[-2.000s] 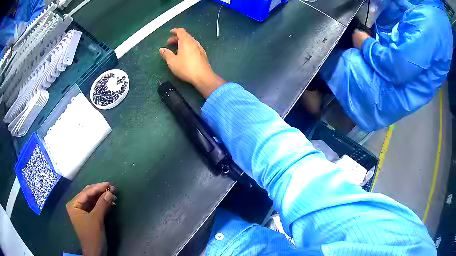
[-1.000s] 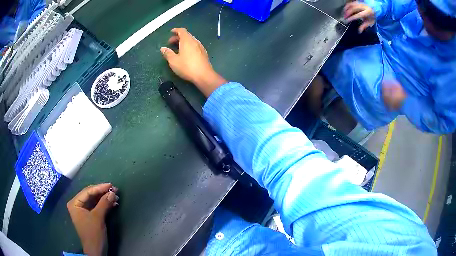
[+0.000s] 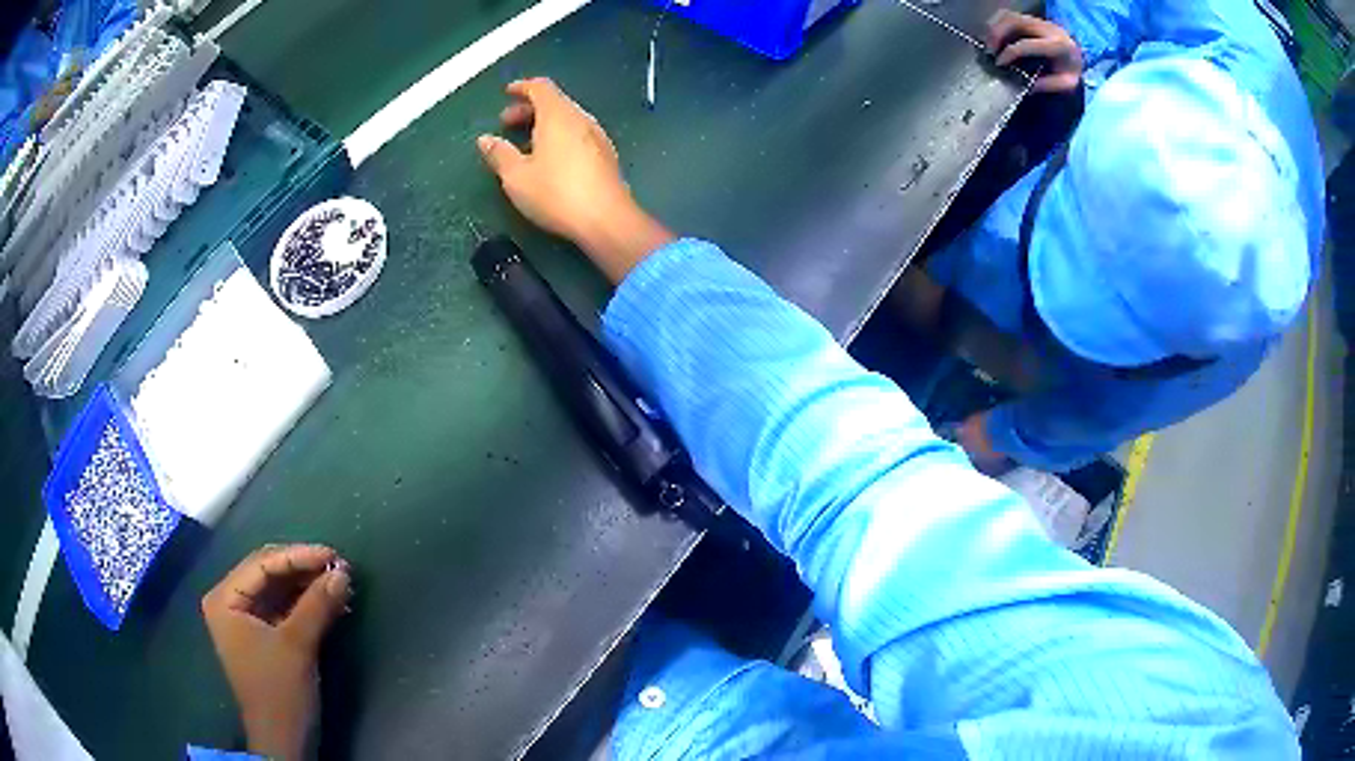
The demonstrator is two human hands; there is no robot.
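My left hand is at the lower left above the green bench, thumb and forefinger pinched on a tiny piece, too small to make out. My right hand rests on the bench at the upper middle, fingers curled apart, with nothing seen in it. The black electric screwdriver lies beside my right forearm, its thin bit pointing to the upper left. The round white screw dish with dark specks stands left of the bit.
The white parts bin and blue parts bin stand at the left. Behind them a green crate holds stacked white arms. A blue box is at the top. A person in blue smock and cap bends at the right.
The person at the right has bent forward and down, with one hand at the bench edge. My hands and the screwdriver have stayed almost still.
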